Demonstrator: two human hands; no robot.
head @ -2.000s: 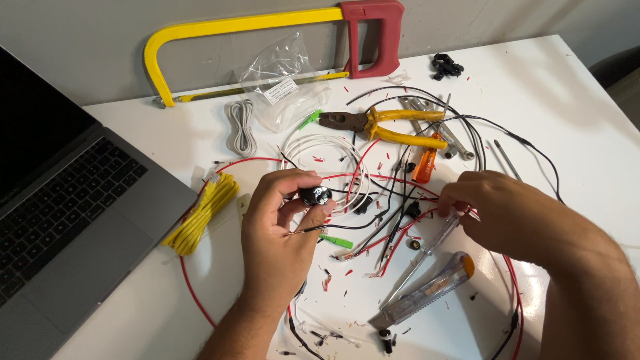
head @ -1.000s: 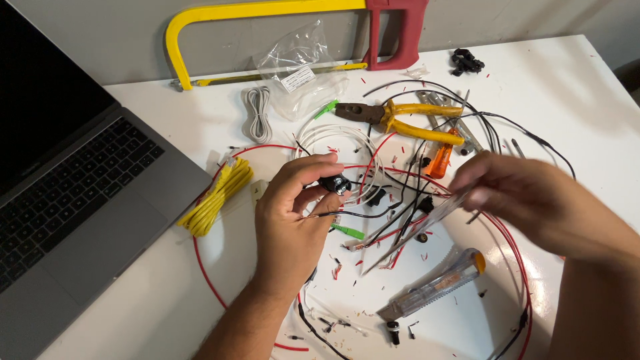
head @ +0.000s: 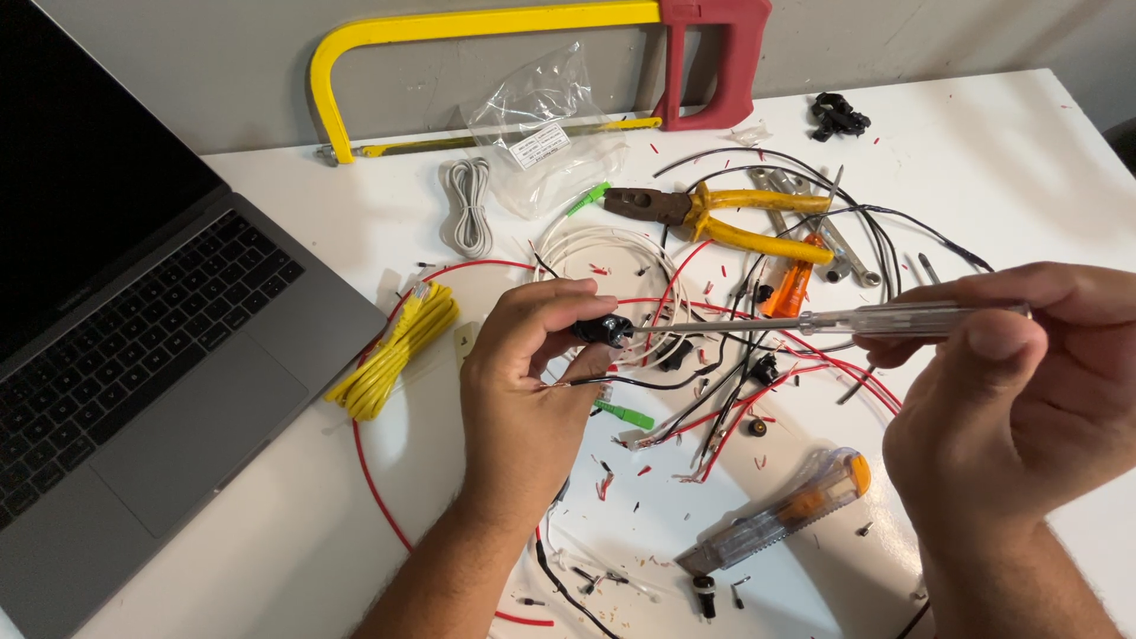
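My left hand [head: 532, 382] holds a small black plastic part [head: 603, 330] between thumb and fingers. A thin black wire [head: 639, 382] with a bare copper end runs from beside the left thumb. In my right hand [head: 1003, 382] is a screwdriver with a clear handle [head: 896, 321], held level. Its tip meets the right side of the black part; whether it sits inside a screw or slot cannot be told. Below the screwdriver lie red and black wires [head: 728, 399] with stripped ends. A green fibre connector [head: 626, 414] lies just right of the left hand.
A laptop [head: 177, 382] stands left, beside a yellow cable bundle [head: 395, 355]. Behind are a hacksaw [head: 497, 22], a plastic bag [head: 550, 133] and a grey cable [head: 469, 209]. Pliers [head: 719, 213], wrenches [head: 825, 231] and an orange-handled screwdriver [head: 792, 284] lie beyond the hands; a utility knife [head: 781, 515] is nearer.
The clear-handled screwdriver, lying on the table two seconds ago, has been picked up by my right hand, and its tip brought leftward to the black part. My left hand keeps its hold.
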